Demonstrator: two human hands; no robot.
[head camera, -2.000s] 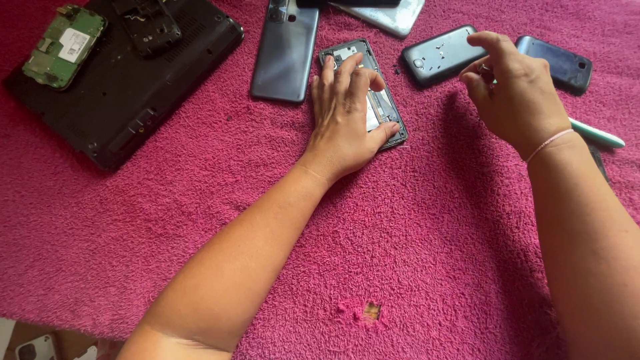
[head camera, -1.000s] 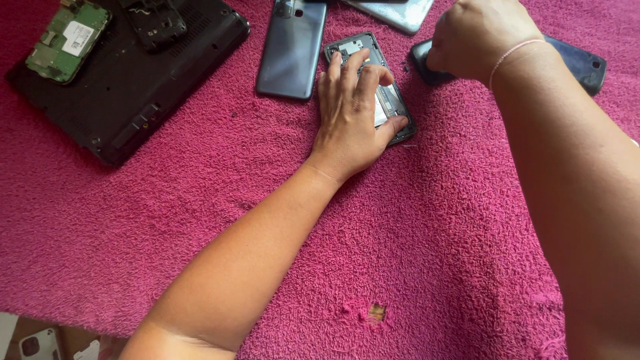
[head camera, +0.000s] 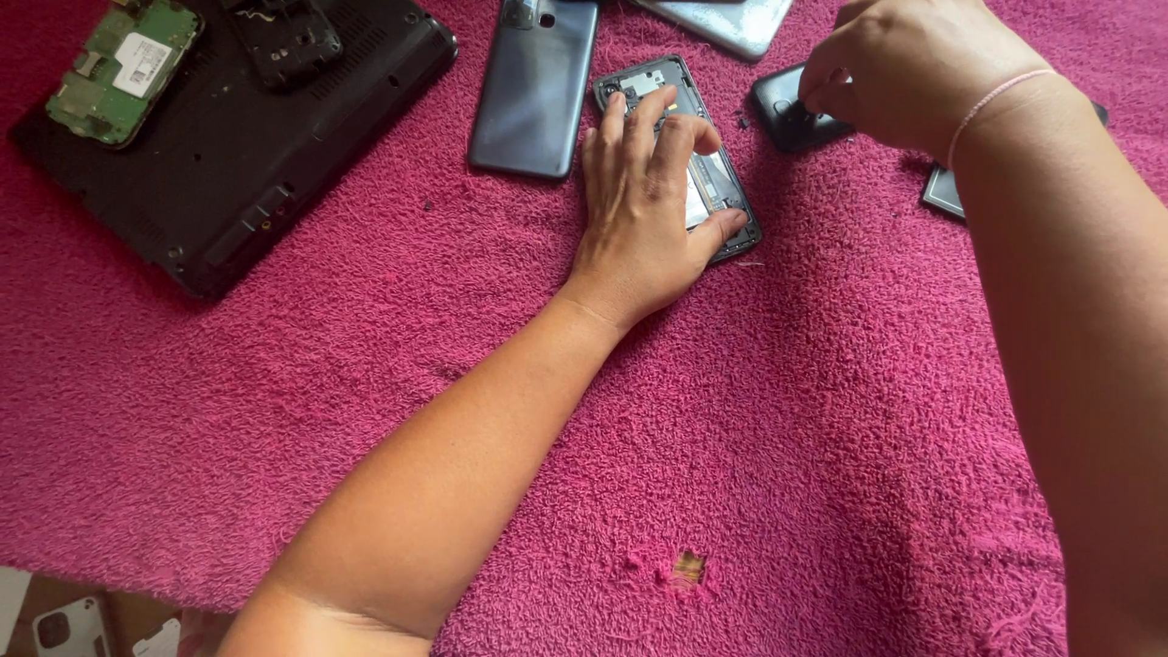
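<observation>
An opened smartphone (head camera: 707, 173) lies on the pink towel with its battery and inner parts exposed. My left hand (head camera: 643, 192) rests on it, fingers spread over its top and thumb at its lower right edge. My right hand (head camera: 890, 78) is over a dark phone back cover (head camera: 789, 109), its fingertips pinched together at the cover's surface. Whether a small thing is between those fingertips cannot be told. Tiny dark bits (head camera: 744, 122) lie between the phone and the cover. Left of my left hand lies a blue-grey phone back cover (head camera: 534, 100).
On a black laptop (head camera: 246, 173), underside up, lie a green circuit board (head camera: 123, 73) and a black phone part (head camera: 292, 41). A silvery phone panel (head camera: 730, 23) is at the top. A dark flat piece (head camera: 944, 193) lies near my right wrist. The pink towel (head camera: 689, 584) has a hole.
My right hand has moved left from beside the dark cover to over it, and now hides much of it. My left hand has stayed on the opened phone.
</observation>
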